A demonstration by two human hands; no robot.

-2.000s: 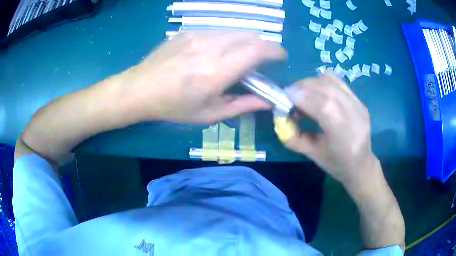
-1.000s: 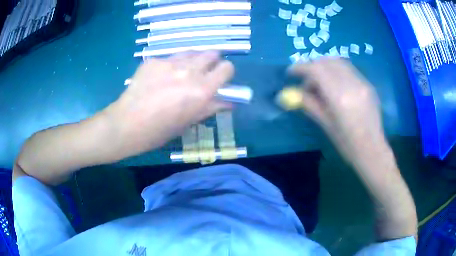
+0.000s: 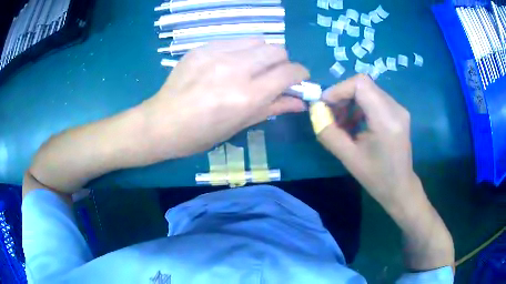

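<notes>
My left hand [image 3: 222,94] is closed around a silver tube [image 3: 306,90]; only the tube's right end shows past the fingertips. My right hand [image 3: 366,122] has yellow tape [image 3: 321,117] on the thumb. Its thumb and index fingertips meet at the tube's open end. Whether they pinch a small plastic piece there cannot be seen. More silver tubes [image 3: 222,19] with thin rods projecting left lie in a row beyond my left hand. Small translucent plastic pieces [image 3: 367,45] lie loose to the right of the row.
Tape strips [image 3: 257,152] and a taped silver bar [image 3: 274,175] lie at the near table edge. A black tray [image 3: 77,25] of tubes is at the upper left. A blue bin [image 3: 471,72] of thin rods is at the right. Blue crates show at the lower corners.
One second ago my right hand was apart from the tube and blurred. Now its fingertips are at the tube's end, and my left hand has moved right with the tube.
</notes>
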